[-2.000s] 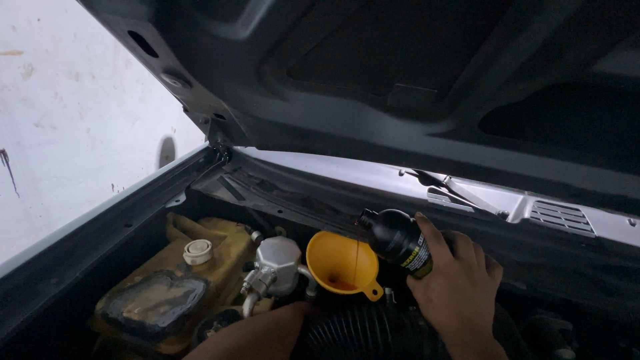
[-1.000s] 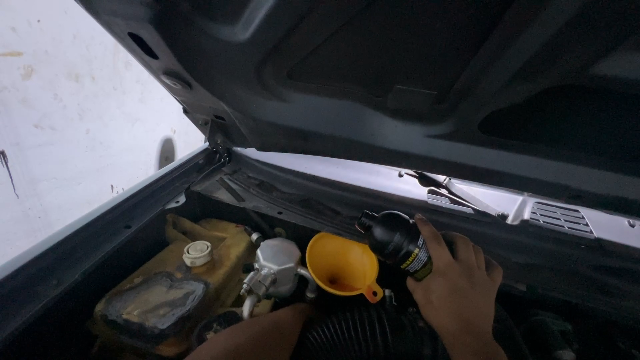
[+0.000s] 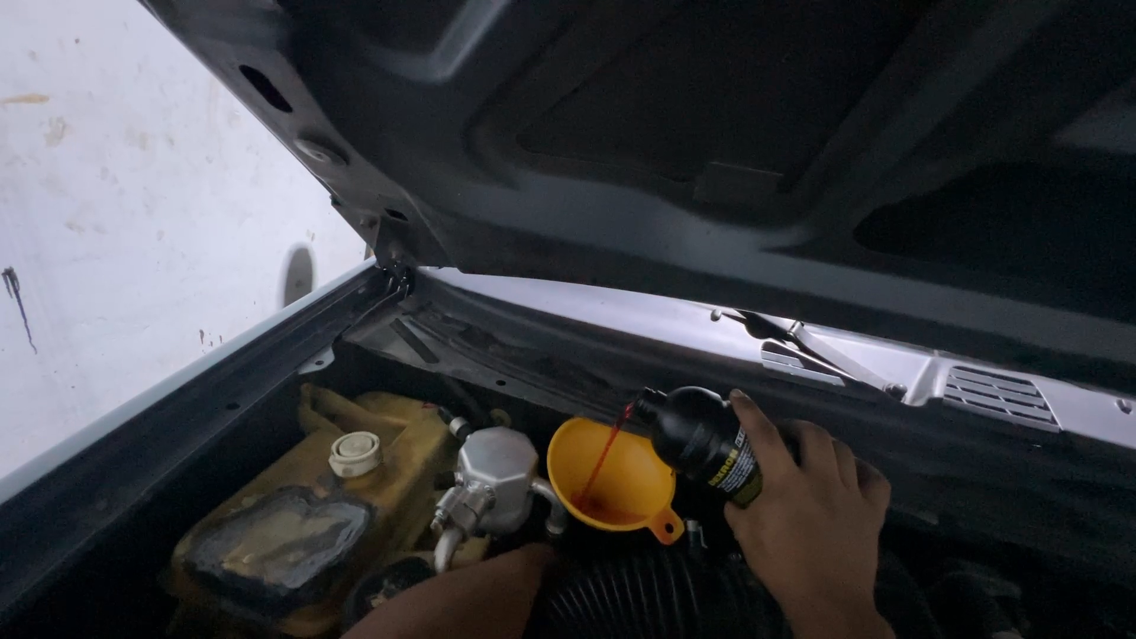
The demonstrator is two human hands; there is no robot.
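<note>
My right hand point(image 3: 808, 497) grips a black plastic fluid bottle point(image 3: 710, 444), tipped with its mouth to the left. A thin stream of red fluid point(image 3: 608, 457) runs from the mouth into a yellow plastic funnel point(image 3: 635, 479), which sits tilted in the engine bay. From the bottom edge my left forearm point(image 3: 461, 590) reaches in toward the funnel's underside; the left hand itself is hidden in shadow behind the black corrugated hose point(image 3: 657, 590).
Left of the funnel are a silver metal canister with pipes point(image 3: 499, 470) and a yellowed plastic reservoir point(image 3: 408, 444) with a white cap point(image 3: 355, 454). The raised hood point(image 3: 621, 204) hangs low overhead. Behind lies a wiper arm point(image 3: 834, 359).
Red fluid now visibly streams from the bottle mouth; one second ago no clear stream showed. Both arms and the funnel have stayed nearly in place.
</note>
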